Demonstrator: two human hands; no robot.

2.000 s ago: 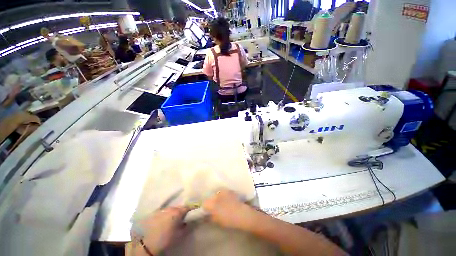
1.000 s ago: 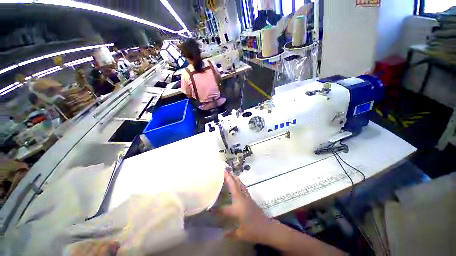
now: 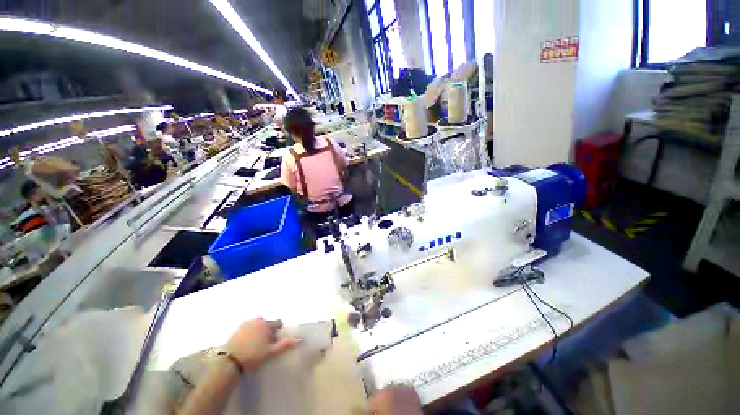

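Observation:
A beige fabric panel lies on the white table's front part, left of and below the needle area. A small dark piece shows at its far corner. My left hand lies on the panel's far left part, palm down, fingers pointing right. My right hand is at the panel's right edge, cut off by the bottom of the picture; its fingers are hidden. The white sewing machine stands behind, its presser foot area just beyond the panel's far right corner.
Pale panels drape over the grey trough at left. A blue bin stands beyond the table. Beige layers are at the lower right. A black cable lies on the table. A seated person is ahead, back turned.
The view has turned right. The earlier panel has moved off leftward, and a panel now lies under my left hand. My right hand has moved from near the needle down to the bottom edge.

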